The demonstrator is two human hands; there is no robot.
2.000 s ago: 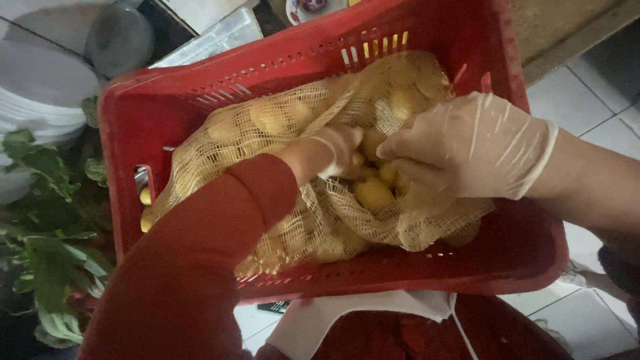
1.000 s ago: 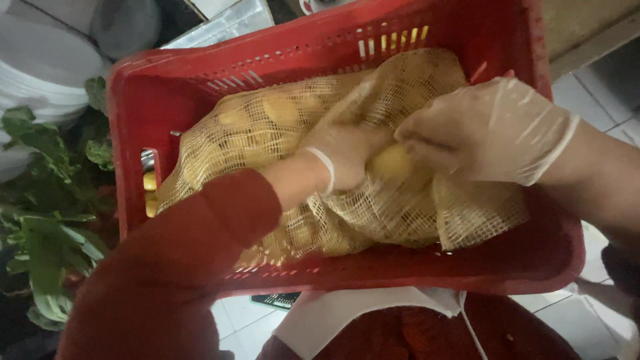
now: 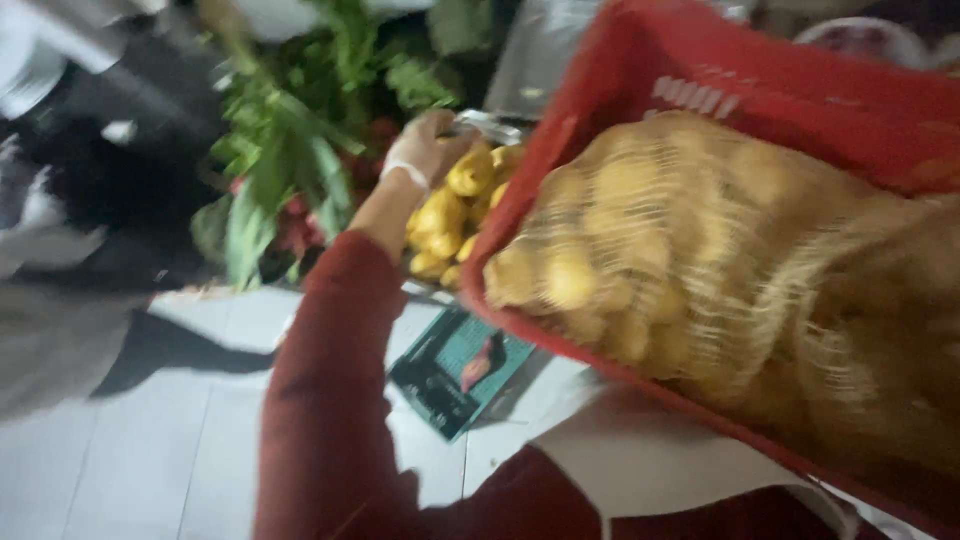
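My left hand (image 3: 427, 150), in a translucent glove, reaches to the upper edge of a pile of yellow potatoes (image 3: 442, 221) just left of the red plastic crate (image 3: 517, 202). Its fingertips are blurred and partly hidden, so whether they hold anything cannot be told. Inside the crate lies a mesh sack (image 3: 637, 225) full of potatoes, its loose netting bunched toward the right. My right hand is out of view.
Leafy greens (image 3: 292, 150) with red radishes (image 3: 300, 225) lie left of my left hand. On the tiled floor (image 3: 150, 442) below stands a teal plastic crate (image 3: 457, 367) with a small reddish item in it. Another person's grey clothing (image 3: 60, 337) shows at far left.
My left hand has left the mesh sack and moved left, past the crate's side, to the potato pile. My right hand has gone out of view. The view has swung left.
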